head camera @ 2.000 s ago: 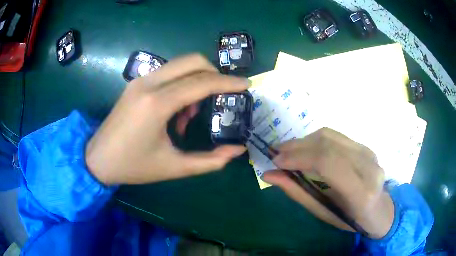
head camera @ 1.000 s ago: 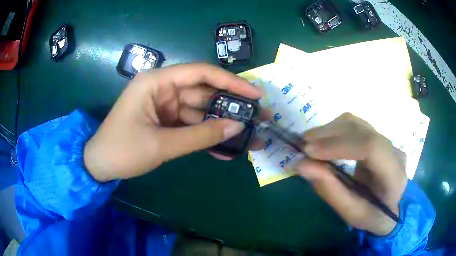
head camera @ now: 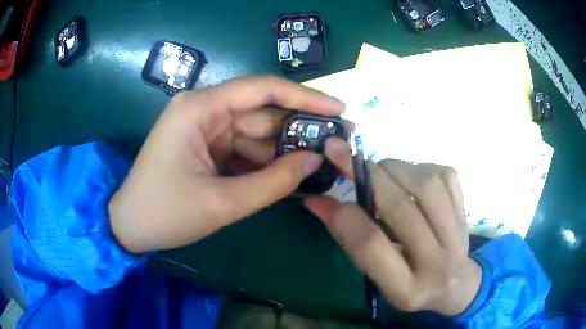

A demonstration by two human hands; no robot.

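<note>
A black rounded-square watch housing (head camera: 313, 133) with small silver and white parts inside is held above the bench. My left hand (head camera: 199, 164) grips it, with the fingers on its upper edge and the thumb across its inside. My right hand (head camera: 405, 225) reaches to it from the right, a fingertip over the inside at its right part. Dark tweezers (head camera: 363, 183) lie in my right hand, pointing upward beside the housing; whether they hold anything cannot be seen. The fingers hide the housing's lower part.
Pale yellow and 3M-printed sheets (head camera: 450, 90) lie under and behind my right hand. Other housings lie at the back (head camera: 300, 42), back left (head camera: 172, 66) and top right (head camera: 421, 13). Smaller units lie far left (head camera: 67, 40) and by the sheets' right edge (head camera: 542, 106). A red tray (head camera: 24, 38) is upper left.
The tweezers have swung from slanting toward the housing to nearly upright in the picture. My right hand has moved left, onto the housing. My left thumb now lies over the housing's inside.
</note>
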